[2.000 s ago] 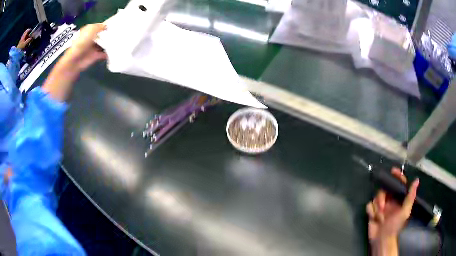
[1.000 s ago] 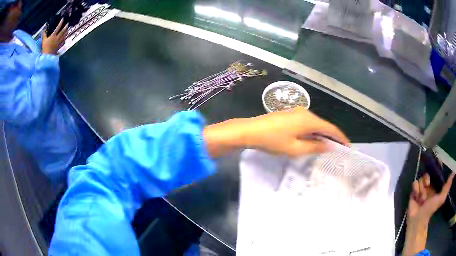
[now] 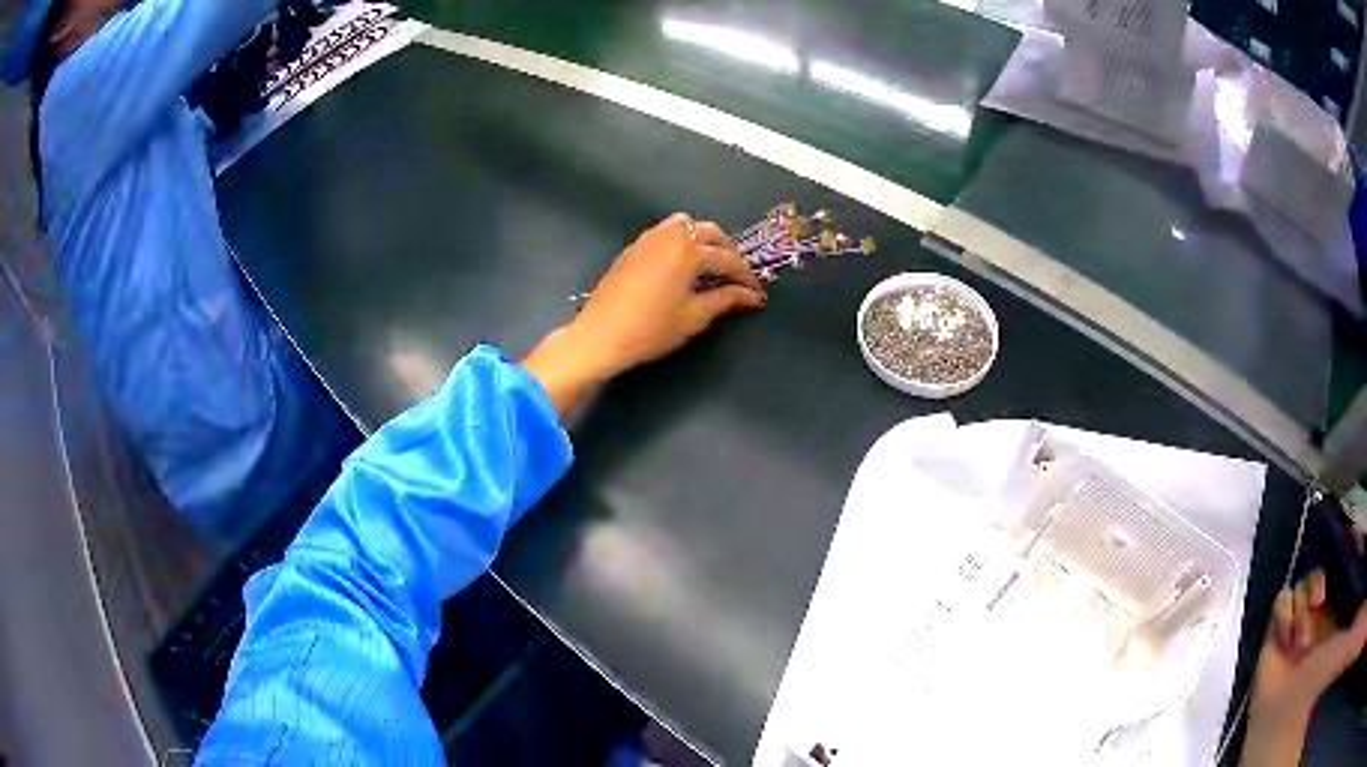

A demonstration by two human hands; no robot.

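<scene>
A white plastic housing [image 3: 1121, 525] lies inside up on a white sheet [image 3: 1232, 480] at the lower right; glare hides parts of it. My left hand [image 3: 667, 297] is over a bundle of thin purple cables [image 3: 780, 240] with yellowish ends, left of the screw dish. Its fingers are curled onto the bundle; whether they grip a cable is not clear. A round white dish [image 3: 930, 336] full of tiny screws stands behind the housing. My right hand [image 3: 1304, 652], cut by the right edge, holds the black electric screwdriver [image 3: 1334, 558].
A pale metal rail [image 3: 720, 123] runs along the green conveyor [image 3: 885, 45] behind the dark bench [image 3: 450, 195]. White slotted housings [image 3: 1121, 68] stand on sheets across it. A blue-sleeved person [image 3: 150, 315] is at the left, near slotted strips [image 3: 323, 57]. An upright post [image 3: 1346, 427] is at the right.
The sheet and housing came from the upper left to the lower right. My left hand let go of them and moved left to the cables. My right hand keeps the screwdriver.
</scene>
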